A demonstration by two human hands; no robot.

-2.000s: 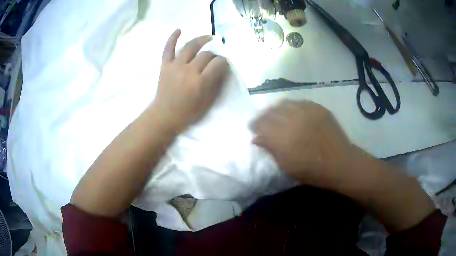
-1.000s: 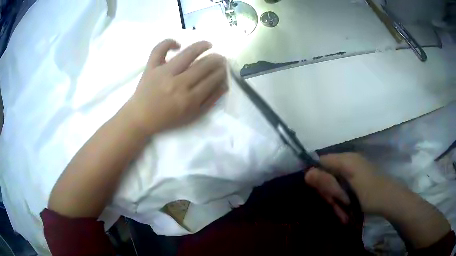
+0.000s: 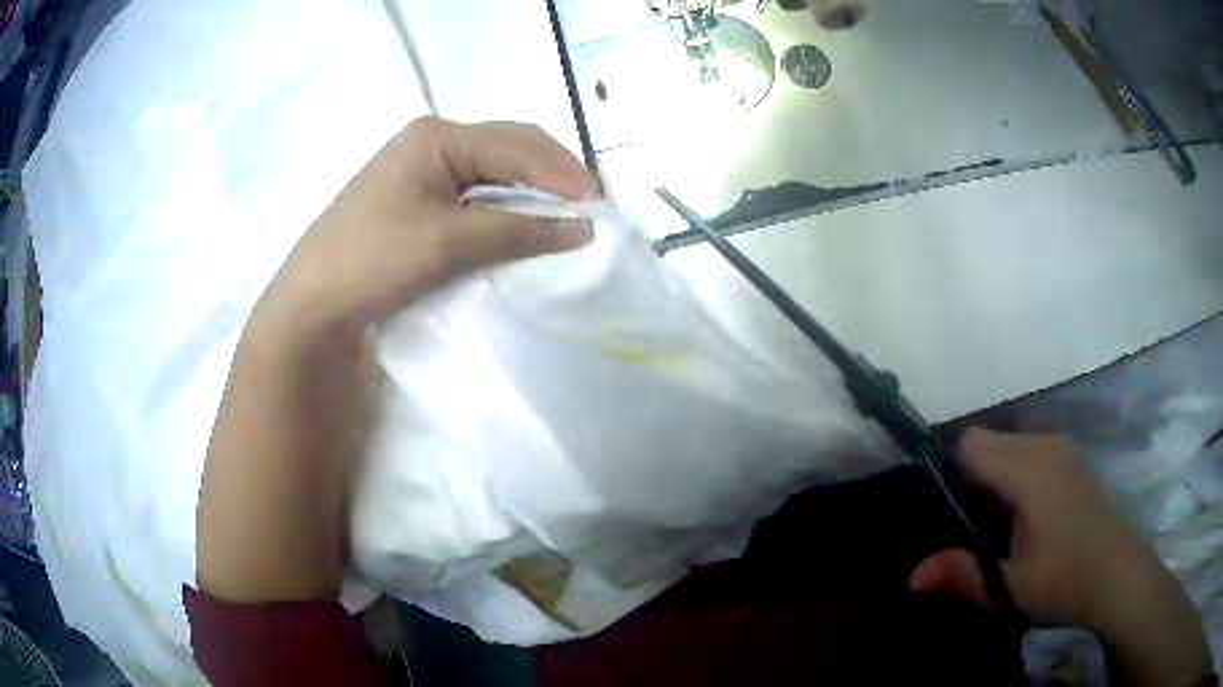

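A large white garment covers the left and middle of the table and hangs over its front edge. My left hand pinches a folded edge of it between thumb and fingers, slightly raised. My right hand holds black fabric shears by the handles at the lower right. The shears point up and left, their tips just right of the pinched edge. The blades look closed or nearly so. The handle loops are partly hidden by my fingers.
The needle and presser foot area is under the bright lamp at the top. A round metal disc lies right of it. A slim silver tool and a thin brown stick lie at the upper right. More white cloth is at the right.
My right hand has taken the shears from the table at the right and brought them beside the garment. My left hand has turned and now pinches the cloth's edge, lifting it.
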